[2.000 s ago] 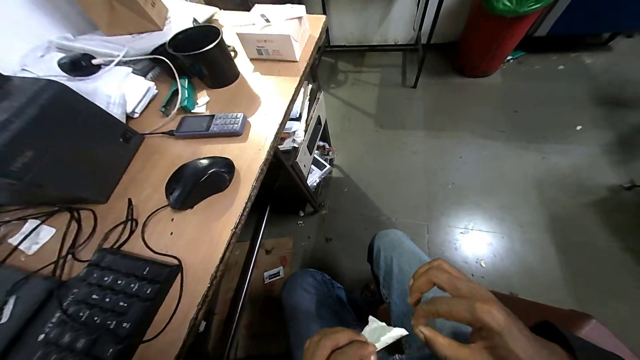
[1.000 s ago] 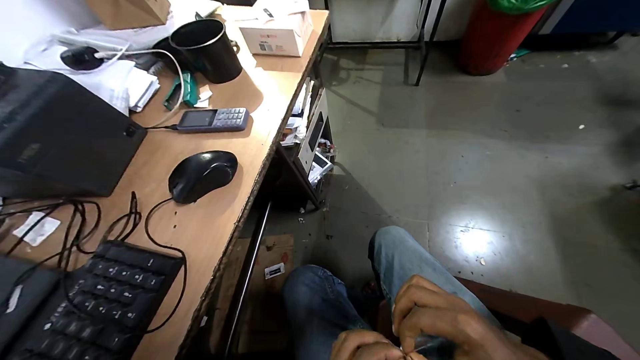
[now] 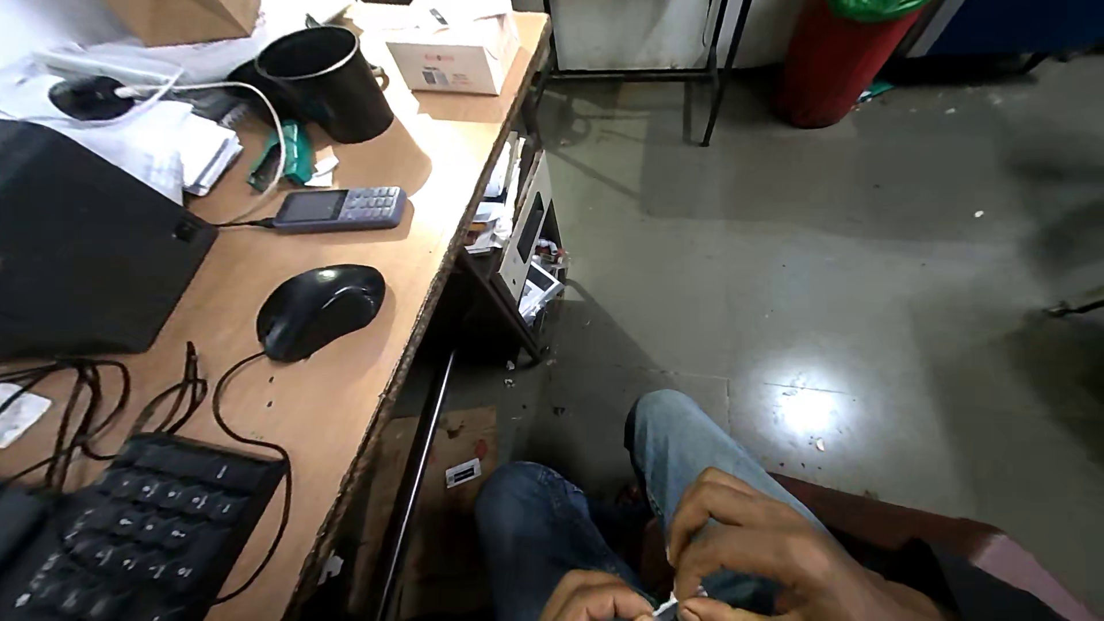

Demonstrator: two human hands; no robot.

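My left hand (image 3: 595, 597) is at the bottom edge of the view, partly cut off, its fingertips pinching a small whitish piece (image 3: 667, 606) that looks like paper or wrapper. My right hand (image 3: 759, 552) meets it from the right, thumb and fingers closed on the same piece. Fingers and the frame edge hide most of the piece. Both hands are above my lap, over the jeans (image 3: 699, 448), to the right of the desk.
On the wooden desk (image 3: 345, 379) are a black mouse (image 3: 321, 310), a keyboard (image 3: 147, 526), a keypad phone (image 3: 341, 210) on a cable, a black mug (image 3: 328, 82) and a white box (image 3: 453, 56). A red bin (image 3: 832, 65) stands on the floor beyond.
Two seconds ago the whitish piece showed more fully, held in the left hand with the right fingers apart from it. The hands have since come together, and the fingers now cover most of it.
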